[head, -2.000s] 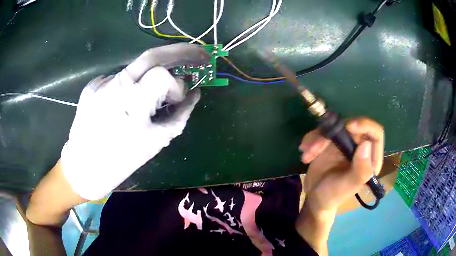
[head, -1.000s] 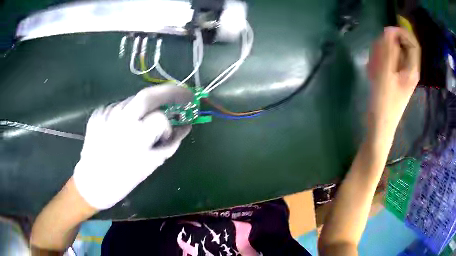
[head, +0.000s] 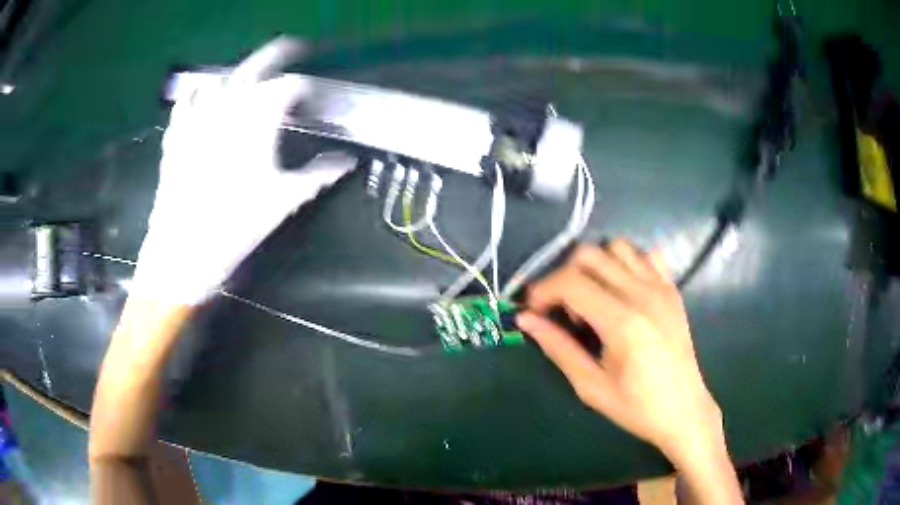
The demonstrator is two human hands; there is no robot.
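Note:
My left hand (head: 222,168), in a blurred white glove, is around the left part of a long silvery-white appliance body (head: 395,118), with fingers above it and thumb below. My bare right hand (head: 632,340) pinches the right end of a small green circuit board (head: 464,324). White and yellow lead wires (head: 498,222) join board and body. The black power cord (head: 706,247) runs up and right from behind my right hand; its wire ends are hidden. A thin strand of solder wire (head: 326,327) runs from the left towards the board's left side.
A small holder, perhaps a spool (head: 61,258), is at the left. A black stand with a yellow pad (head: 873,173) is at the right edge. The dark green bench mat (head: 296,395) has its curved front edge near my body. No soldering iron is visible in my hands.
My left hand has gone from the board to the appliance body, which now tilts down to the right. My right hand, with the iron two seconds ago, has come from the stand side to the board.

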